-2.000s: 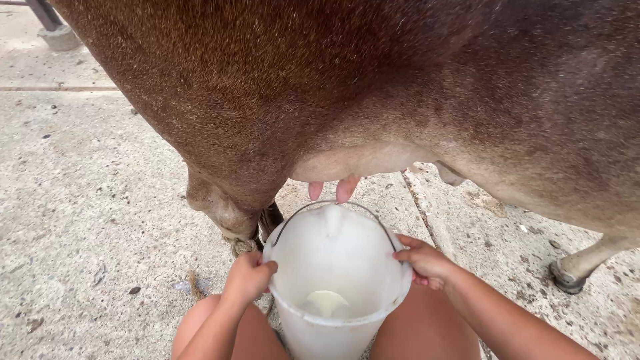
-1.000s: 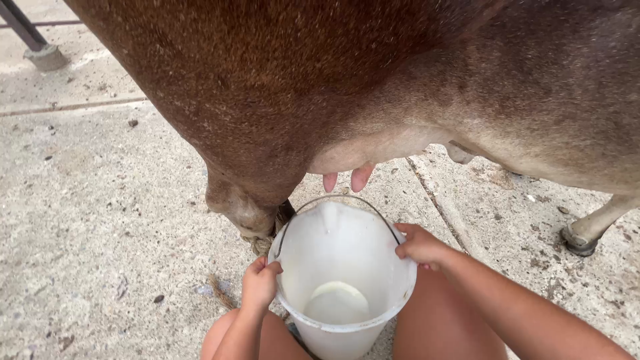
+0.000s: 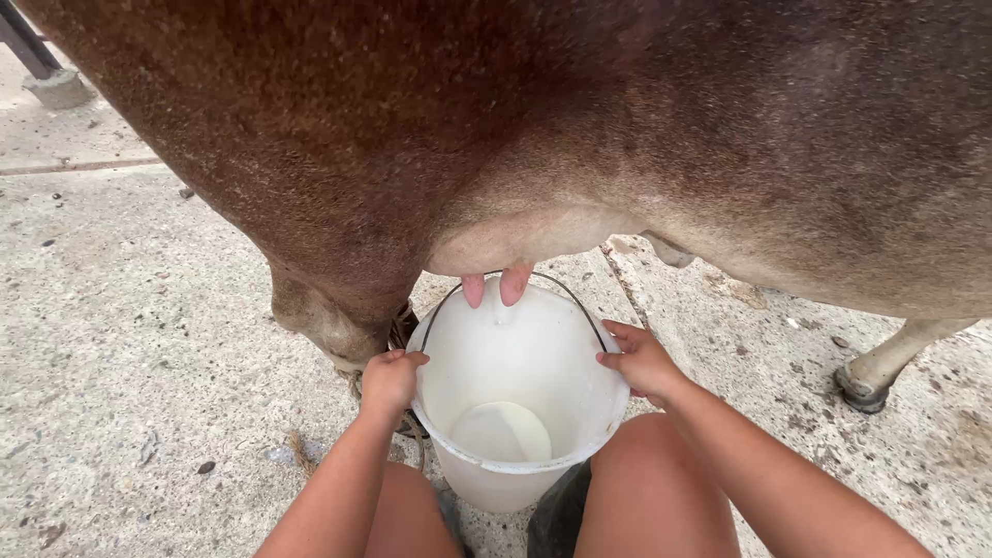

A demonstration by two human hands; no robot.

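Note:
A white plastic bucket [image 3: 511, 349] with a thin wire handle [image 3: 564, 288] is tilted between my knees, its mouth toward me. Some milk [image 3: 502, 431] lies in the bottom. My left hand [image 3: 394, 380] grips the rim on the left, thumb over the edge. On the right side my right hand [image 3: 642, 363] holds the rim near the handle's end. Two pink teats [image 3: 496, 287] hang from the pale udder [image 3: 535, 236] of a brown cow [image 3: 465, 132], over the far edge of the bucket.
A hind leg [image 3: 325, 318] with rope [image 3: 355, 381] about it stands just left of the bucket. A front hoof [image 3: 862, 390] rests on the concrete floor [image 3: 155, 325] at the right. At the upper left is a metal post [image 3: 27, 39] in a concrete footing [image 3: 59, 89].
The far rim of the bucket, below the teats one second ago, now reaches up behind their tips. Both hands have kept their hold on the rim.

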